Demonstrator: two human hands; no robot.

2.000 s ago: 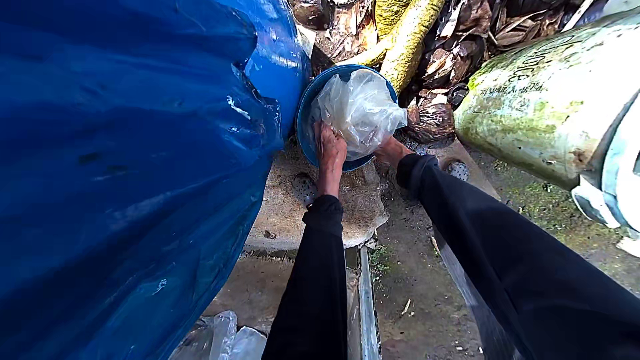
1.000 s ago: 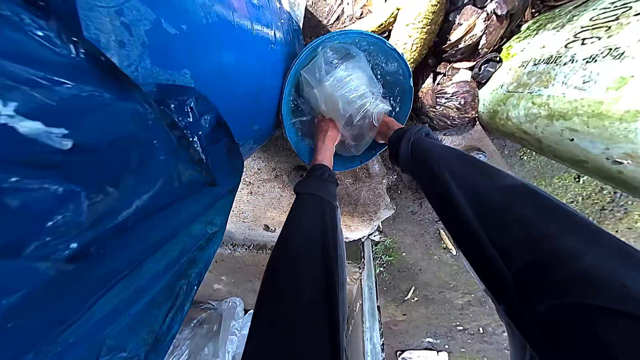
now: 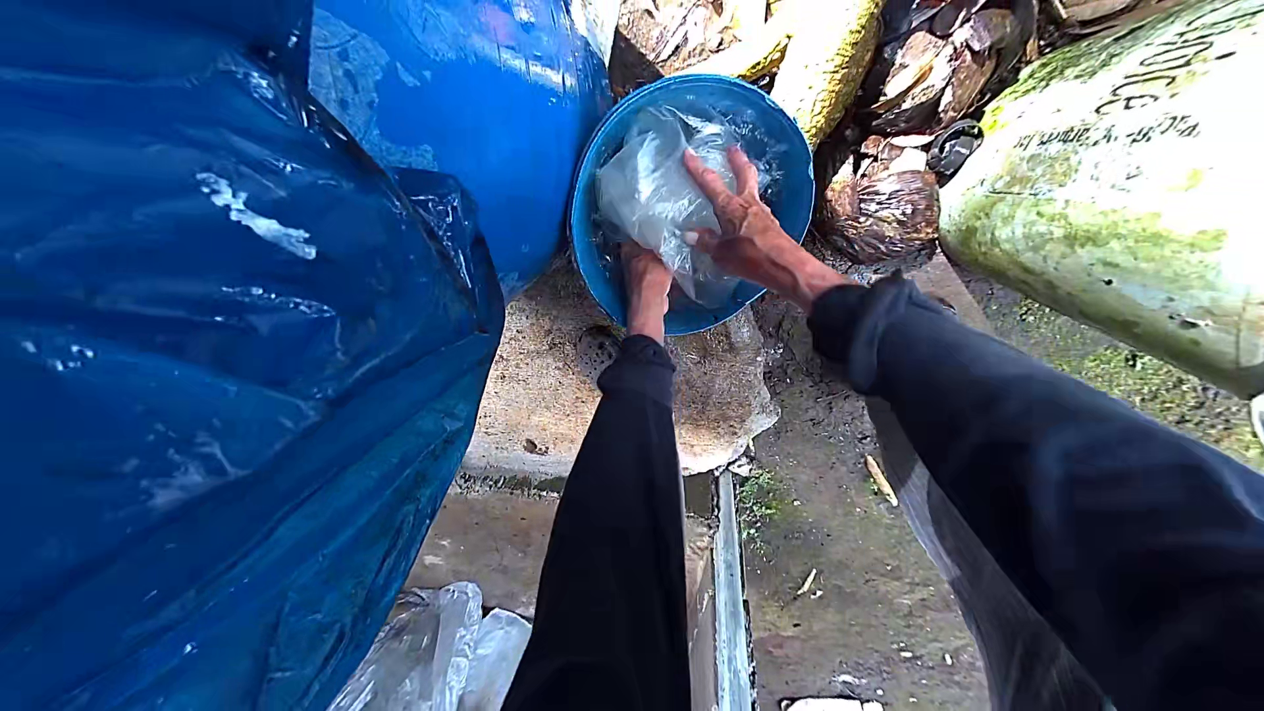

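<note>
A clear plastic bag (image 3: pixel 652 183) lies bunched in a round blue tub (image 3: pixel 581 188) that holds water. My left hand (image 3: pixel 647 281) reaches over the near rim, its fingers hidden under the bag's lower edge, so its grip does not show. My right hand (image 3: pixel 741 222) rests with spread fingers on the bag's right side, palm down. Dark sleeves cover both arms to the wrists.
A large blue barrel (image 3: pixel 464 109) and dark blue plastic sheeting (image 3: pixel 227 395) fill the left. More clear plastic (image 3: pixel 434 642) lies at the bottom left. Coconut husks (image 3: pixel 879 197), a yellow-green trunk-like piece (image 3: pixel 825 69) and a mossy pale cylinder (image 3: pixel 1116 197) bearing writing stand at the right.
My right hand has moved from the tub's near right edge up onto the bag, its fingers now spread. The bag's shape has shifted. The view has moved closer to the tub.
</note>
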